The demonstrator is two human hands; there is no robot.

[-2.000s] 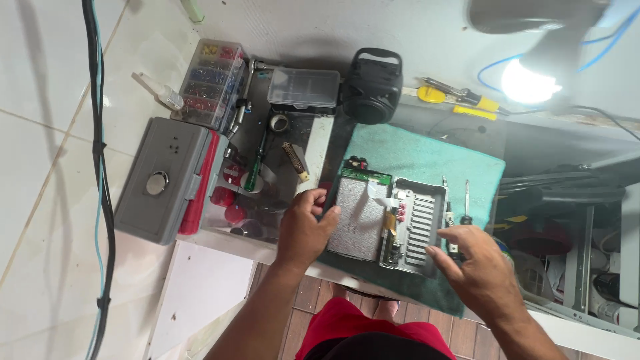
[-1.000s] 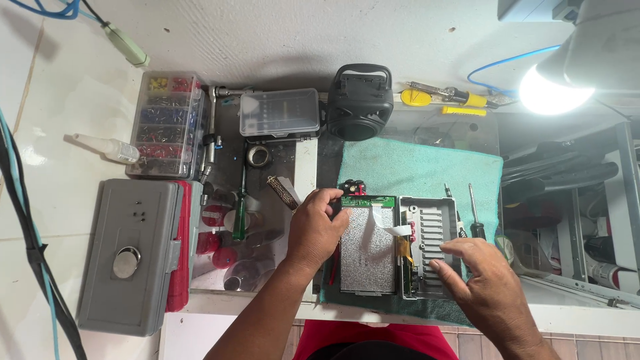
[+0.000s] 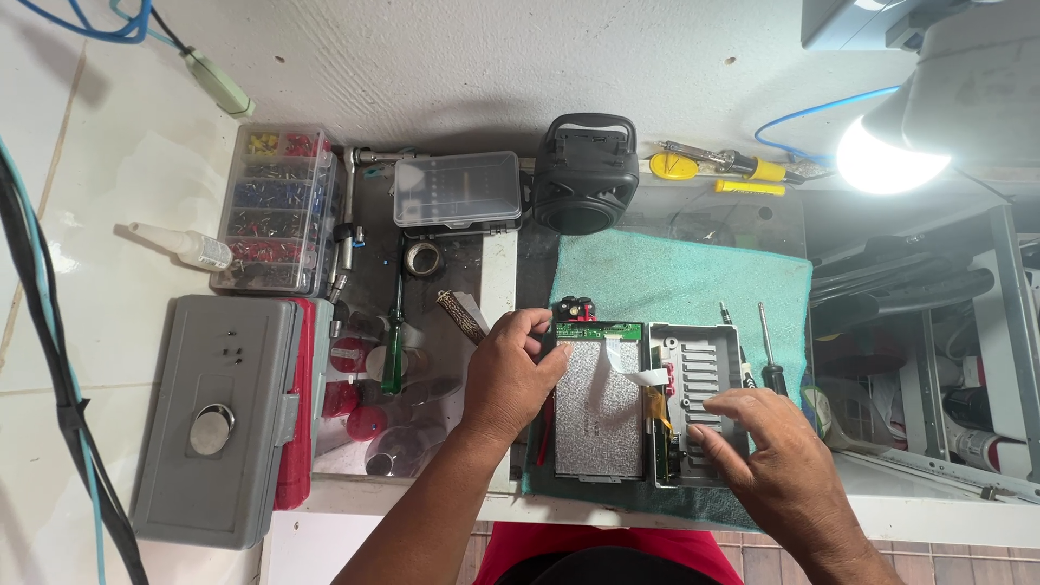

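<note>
On a teal cloth lies an opened electronic device. Its left part is a silvery metal-backed panel with a green circuit board along the top edge. A white ribbon cable runs from there to the grey ribbed housing at its right. My left hand rests at the panel's upper left corner, beside a small black part with red wires; whether it grips the edge is unclear. My right hand hovers over the housing's right side, fingers apart, holding nothing. Two screwdrivers lie right of the housing.
Behind the cloth stand a black speaker, a clear-lidded case and a soldering iron. Leftward are a green-handled screwdriver, a tape roll, a compartment box and a grey toolbox. A lit lamp hangs at right.
The view has shifted and turned since the earliest frame. My left hand has moved up along the panel's left edge to its upper corner. My right hand stays near the housing.
</note>
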